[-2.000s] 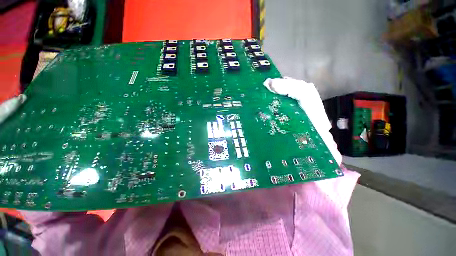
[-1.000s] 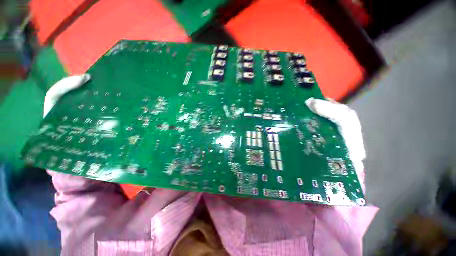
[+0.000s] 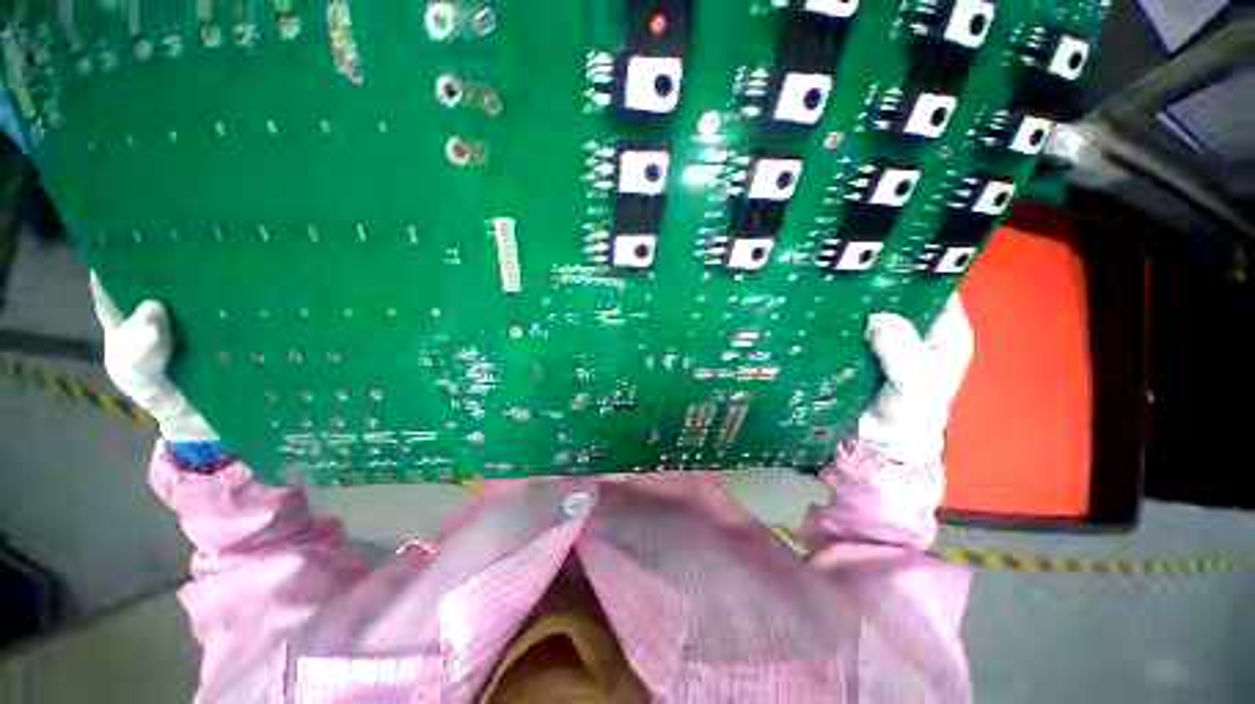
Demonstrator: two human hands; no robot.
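Note:
A large green circuit board (image 3: 372,275) fills the upper middle of the view, tilted up in front of my chest. Rows of black power components (image 3: 644,173) with pale centres stand on its upper right part. My left hand (image 3: 145,360), in a white glove with a blue band at the cuff, grips its lower left edge. My right hand (image 3: 919,371), in a white glove, grips its lower right edge. Some fingers of both hands are hidden behind the board. The board's top runs out of the picture.
A black tote (image 3: 1126,399) with a red-orange sheet (image 3: 1025,371) inside stands at the right. Yellow-black tape (image 3: 1074,565) runs along the grey floor on both sides. A blurred grey metal structure (image 3: 1149,124) is at the upper right. A dark object lies at the left edge.
The view has turned; the red sheets ahead have left the picture and a red-lined tote shows at right. The board is nearer the camera and tilted up more. Both hands still hold it.

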